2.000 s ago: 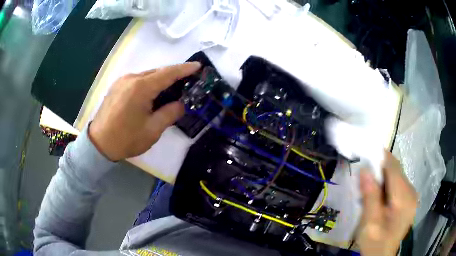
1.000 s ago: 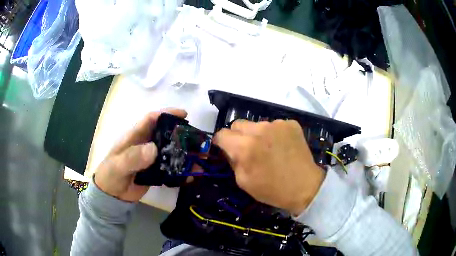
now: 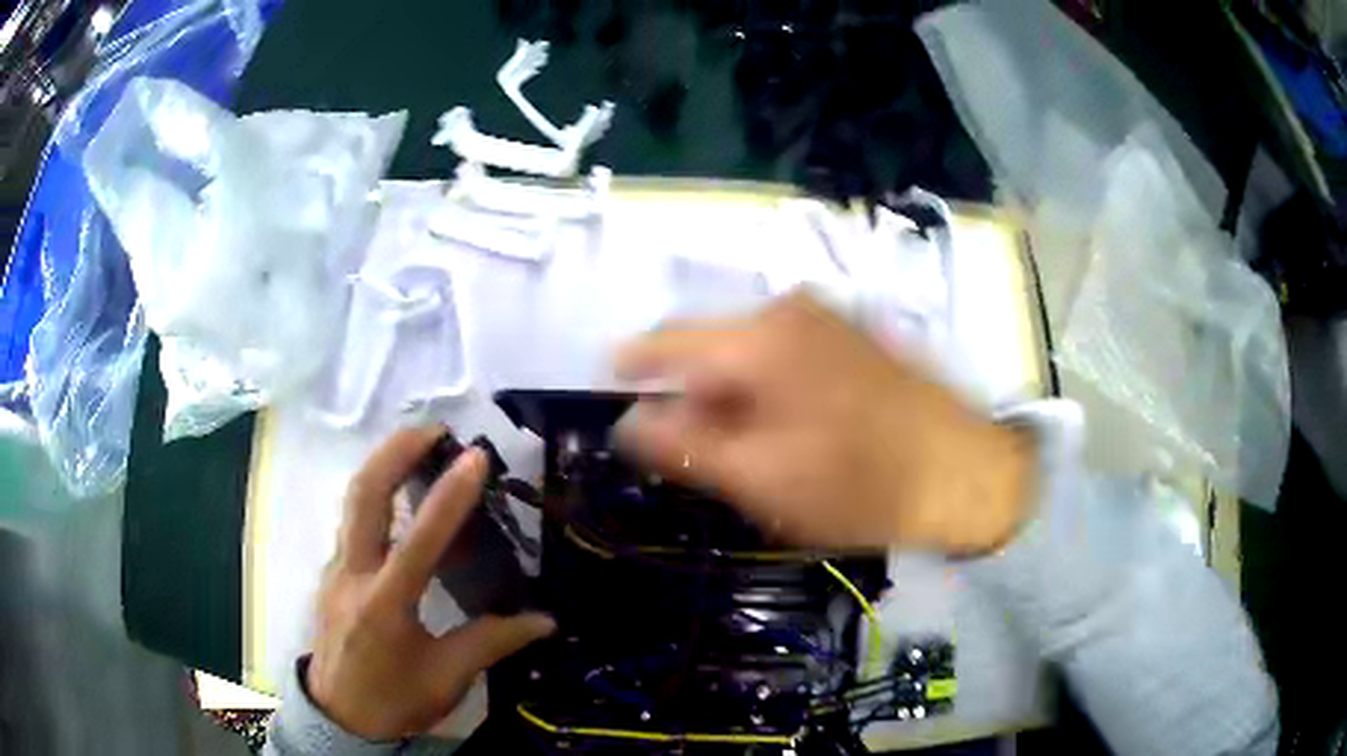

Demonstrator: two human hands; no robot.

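Observation:
My left hand [image 3: 406, 591] holds the black end panel [image 3: 476, 554] at the left end of the open black housing [image 3: 709, 628]. The panel stands tilted, its inner side turned toward the housing. My right hand [image 3: 813, 428] is blurred over the housing's far edge, fingers bent; whether it holds anything cannot be told. Yellow wires [image 3: 650, 734] cross the housing's near shell. A small circuit board [image 3: 934, 682] with a yellow component lies on wires at the housing's right end.
White trim frames [image 3: 517, 148] lie at the far edge of the white board [image 3: 281, 488]. A milky plastic bag [image 3: 222, 251] is at the left, another clear bag [image 3: 1167, 296] at the right. Dark parts [image 3: 827, 89] lie beyond the board.
The end panel has turned from showing its boards to standing on edge by the housing. My right hand has moved from the panel's wires to above the housing's far edge.

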